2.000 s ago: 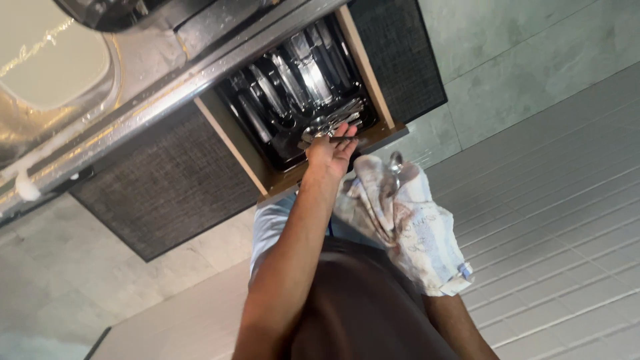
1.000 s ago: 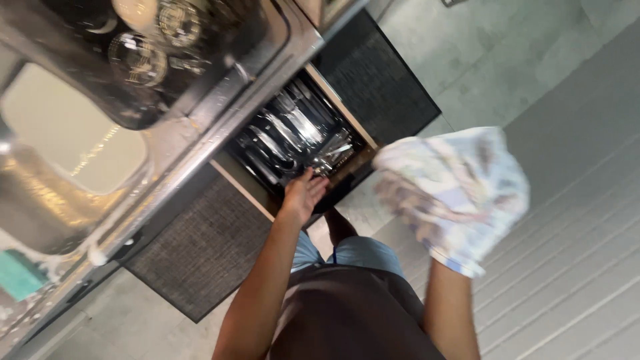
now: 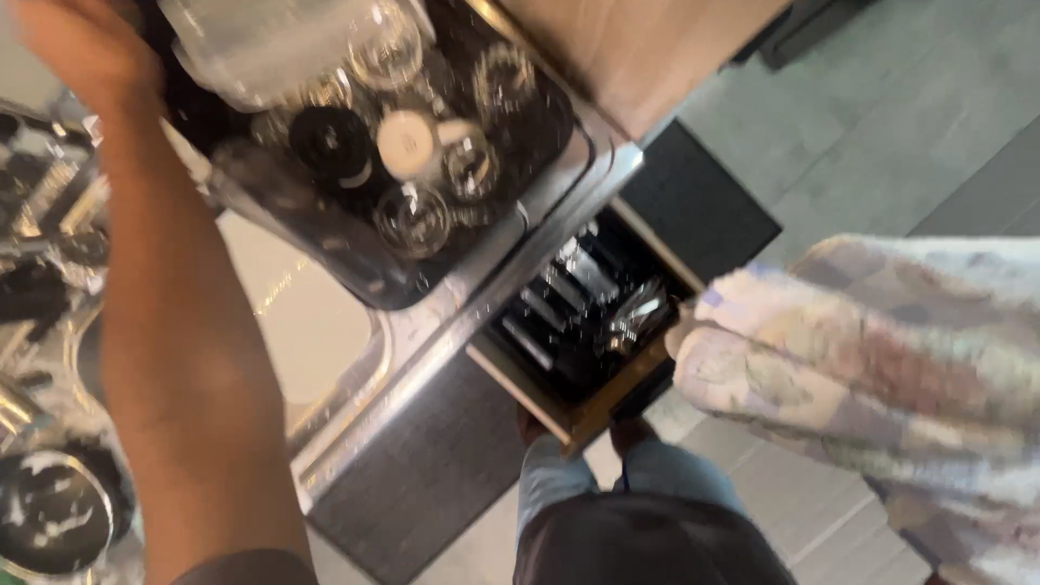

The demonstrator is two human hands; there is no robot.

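My left arm stretches up the left side of the view, and my blurred left hand [image 3: 89, 49] is at the top left, over the sink area, beside the black dish tray [image 3: 390, 284]. Its fingers are cut off by the frame edge. A patterned cloth [image 3: 861, 366] fills the right side and covers my right hand, which does not show. Below the counter an open drawer [image 3: 528, 394] holds a black cutlery organizer with knives, forks or spoons in slots, and a loose pile of metal cutlery [image 3: 638, 313] near its front.
The tray holds several glasses [image 3: 413, 219], a black round lid [image 3: 329, 142] and a translucent plastic container [image 3: 268, 49]. A white cutting board [image 3: 296, 313] lies beside it. Soapy dishes, with a round pan [image 3: 57, 512], are at the left. The steel counter edge [image 3: 455, 329] runs above the drawer.
My left hand has left the drawer and moved up over the sink area. The cloth is now larger and closer in view at the right. The view has shifted towards the dish tray.
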